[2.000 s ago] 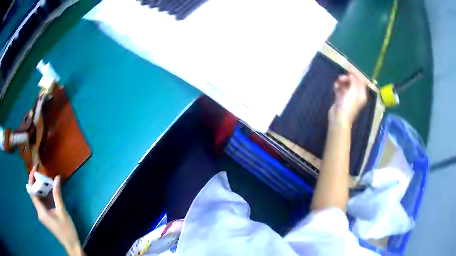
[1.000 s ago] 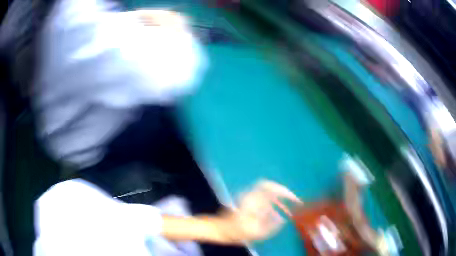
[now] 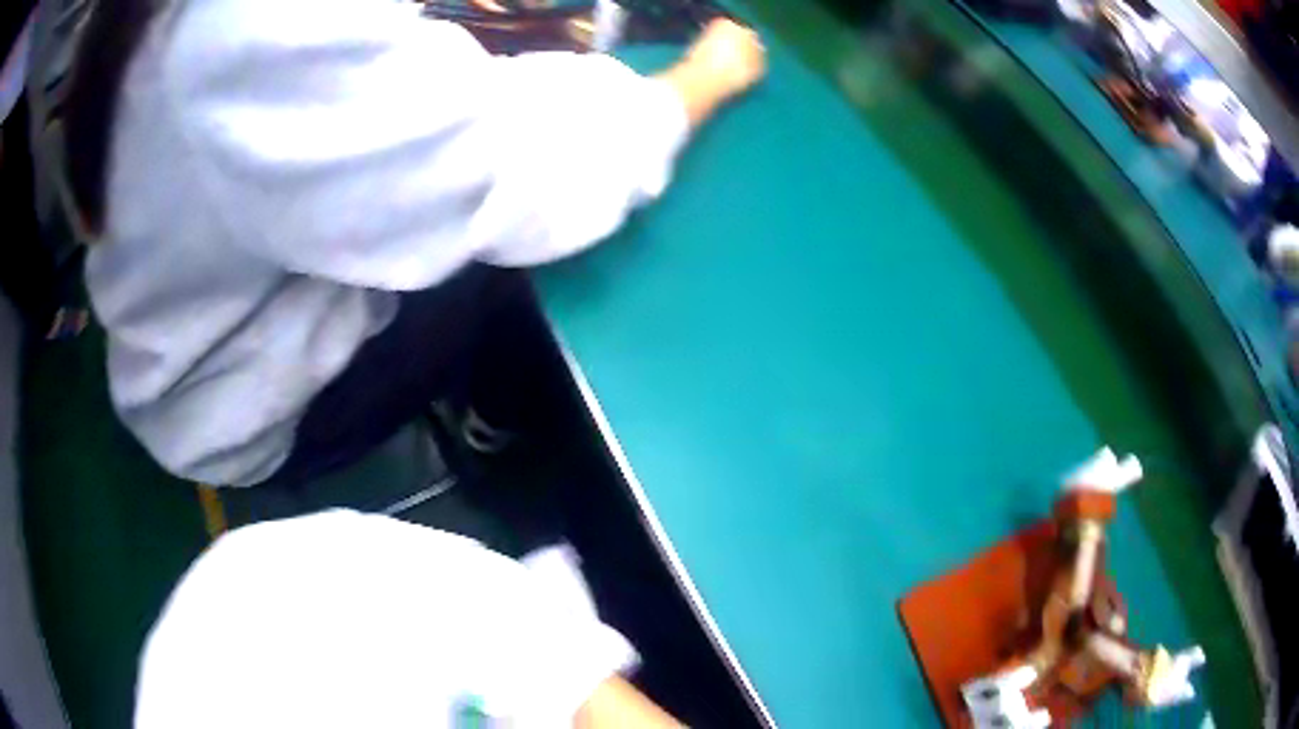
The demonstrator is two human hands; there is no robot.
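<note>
The jig [image 3: 1086,553] stands on its orange-red square plate [image 3: 957,615] at the lower right, on the green bench top. Its three pale arms form a Y, with white blocks at the tips [image 3: 1104,471]. No black bars show on the arms. My left sleeve [image 3: 371,627] and a short piece of bare forearm reach the bottom edge; the left hand itself is cut off there. My right hand is out of the picture.
Another worker in a pale uniform [image 3: 385,157] sits at the upper left, one hand [image 3: 724,60] on the green bench [image 3: 798,370]. Dark parts [image 3: 534,26] lie beyond that arm. A dark green strip [image 3: 997,157] runs behind; more workers show at the far upper right.
The view has swung from the sheets and stacked bars towards the neighbouring worker. My left hand, earlier at a jig block, then beside the plate, has left the picture. My right hand has also left.
</note>
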